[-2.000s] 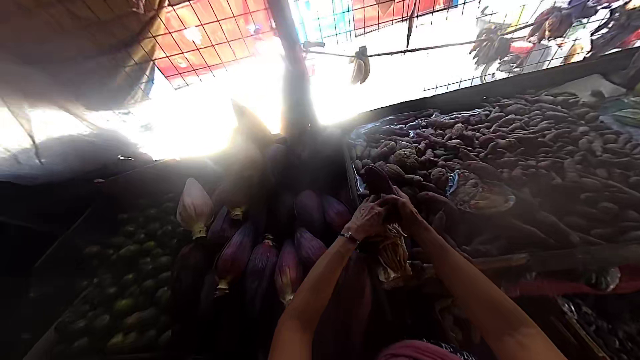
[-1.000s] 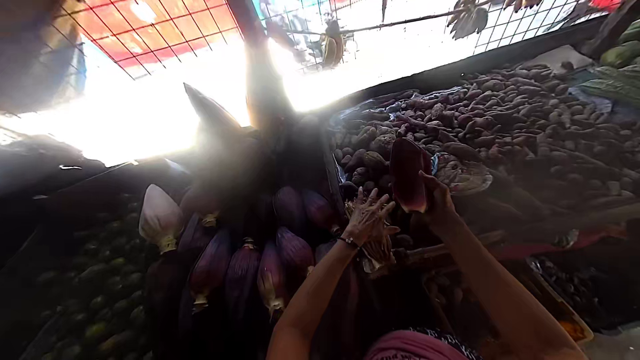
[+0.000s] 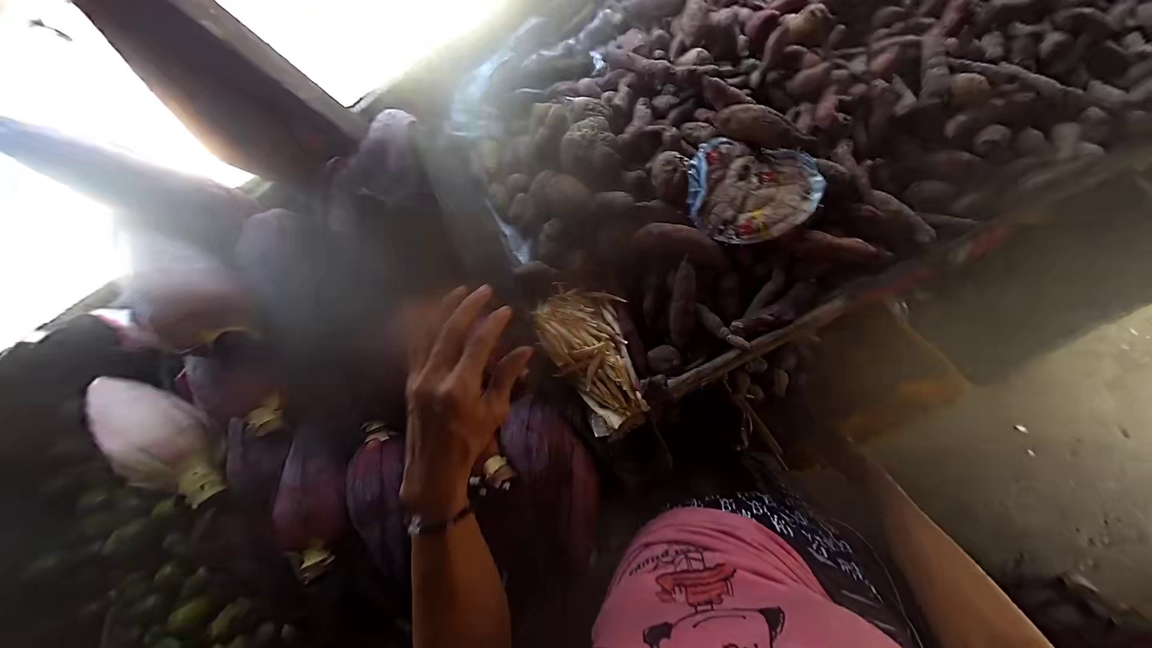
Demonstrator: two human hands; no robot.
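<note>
My left hand (image 3: pixel 459 387), with a bracelet at the wrist, reaches over the purple banana blossoms (image 3: pixel 310 495), fingers spread and nothing visible held. Its fingertips are near a bundle of thin pale sticks (image 3: pixel 589 355) at the corner of the root-crop bin. A pale banana blossom (image 3: pixel 148 432) lies at the left with its cut stem toward me. My right forearm (image 3: pixel 945 558) comes in from the lower right; its hand is lost in shadow and blur, so what it holds cannot be seen.
Sweet potatoes (image 3: pixel 756 121) fill the bin behind a wooden edge (image 3: pixel 765 346), with a plastic-wrapped pack (image 3: pixel 754 191) on them. Small green fruits (image 3: pixel 189 612) lie at lower left. A dark post (image 3: pixel 225 81) slants across the upper left.
My left hand has moved away from my right, which held a dark red banana blossom or part of one a second ago. My right hand has dropped toward the lower right. The view has swung downward.
</note>
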